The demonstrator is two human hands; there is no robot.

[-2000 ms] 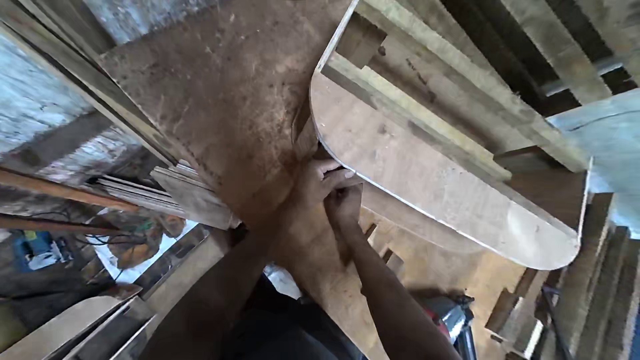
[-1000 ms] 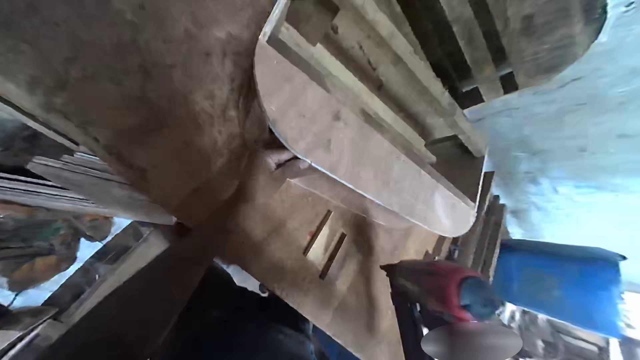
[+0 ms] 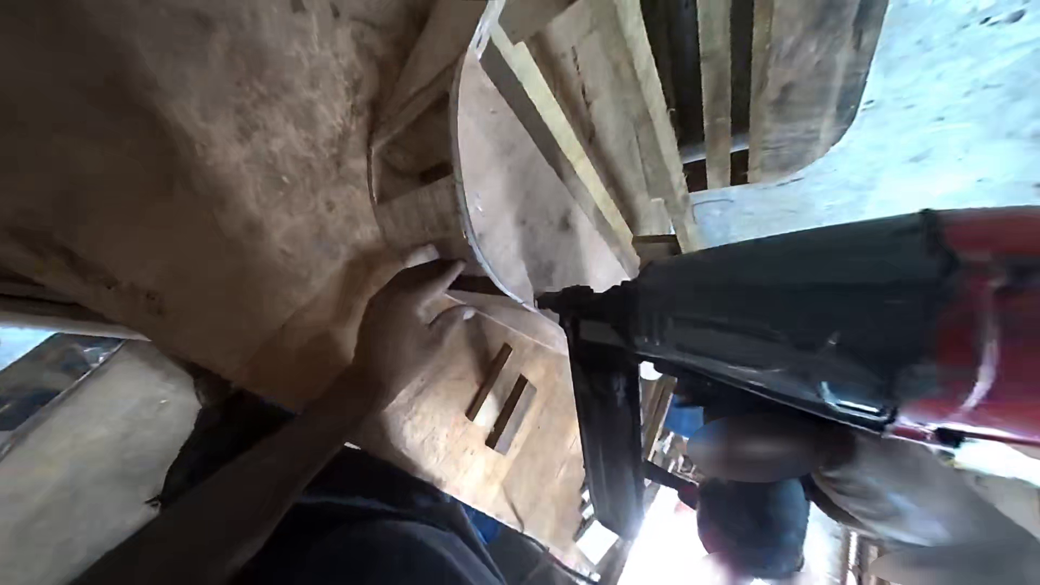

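A pneumatic nail gun, black with a red rear, fills the right side, its nose at the curved edge of a plywood panel. My right hand is wrapped around its handle, partly blurred. My left hand is at the panel's lower curved edge, thumb and forefinger apart, near a wooden block inside the frame; whether the fingertips press on it cannot be told. Wooden battens run along the far side of the panel. Two small wood strips lie on the plywood work surface below.
A large plywood sheet spans the left. Slatted wood with a rounded end stands at the upper right by a pale wall. Further boards are at the lower left, and a blue object is beyond the gun.
The nail gun has come up to the panel's curved edge in my right hand. Two seconds ago both my hands were at that edge and the gun lay lower right. The view has shifted closer.
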